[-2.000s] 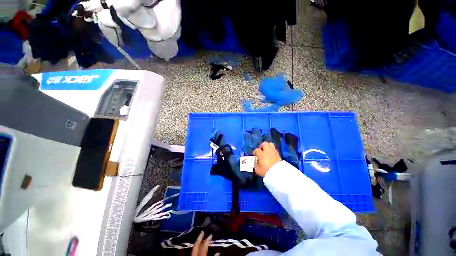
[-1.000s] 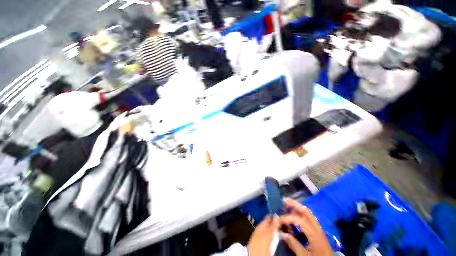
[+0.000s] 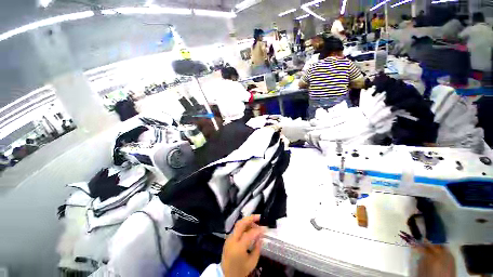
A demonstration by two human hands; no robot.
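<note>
My left hand (image 3: 242, 248) is at the table's front edge, just below a pile of black and light grey fabric panels (image 3: 251, 181). Its fingers are bent; a small dark spot shows between them, and I cannot tell whether it is a held piece. My right hand (image 3: 435, 261), blurred and cut off by the bottom edge, is beside the thread snips (image 3: 405, 237) and below dark fabric (image 3: 419, 219) under the machine arm. What it holds is unclear. The lockstitch machine (image 3: 400, 184) stands behind the snips, with a yellow-brown block (image 3: 361, 216) near its needle area.
More grey and black panels (image 3: 116, 197) lie in piles at the left. A smartphone (image 3: 478, 258) is at the bottom right. Grey and black heaps (image 3: 357, 121) are behind the machine. A person in a striped top (image 3: 330, 78) and others work further back.
The view has swung left and up from the blue crate to the panel pile. My hands, together around a dark piece one second ago, are now far apart.
</note>
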